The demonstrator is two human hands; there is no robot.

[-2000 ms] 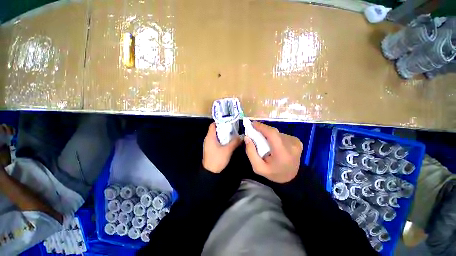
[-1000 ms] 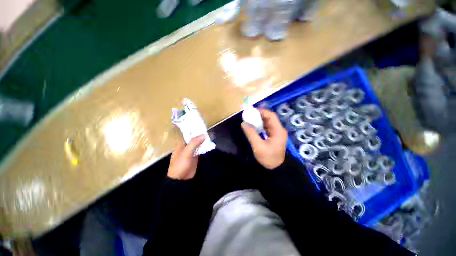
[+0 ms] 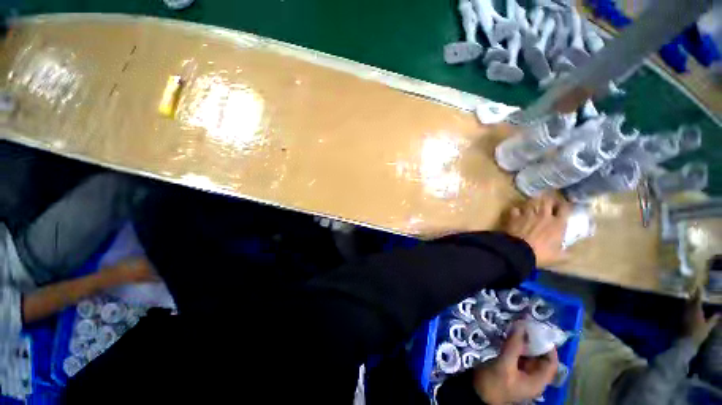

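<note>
My left hand [image 3: 541,228] reaches far right over the bench, just in front of the standing grey-white housings [image 3: 566,158]. Its fingers are curled; a bright white patch [image 3: 578,226] lies against it, and I cannot tell whether this is a held housing or something else. My right hand [image 3: 516,372] is low at the right, over the right blue crate [image 3: 575,316]. It holds the white squeeze bottle [image 3: 543,337], its greenish nozzle pointing right. Rows of housings [image 3: 476,340] show their ring and C-shaped ends in that crate, partly hidden by the hand.
A yellow item [image 3: 170,96] lies on the brown bench [image 3: 332,150]. White pieces with flared ends [image 3: 507,59] lie on the green belt [image 3: 356,35]. A metal post [image 3: 625,51] crosses the upper right. A coworker's arm [image 3: 87,289] is at left by another blue crate [image 3: 59,348].
The view has swung, and the standing housings are nearer the middle. My left hand has moved right across the bench to them. My right hand has moved down over the right crate with the bottle.
</note>
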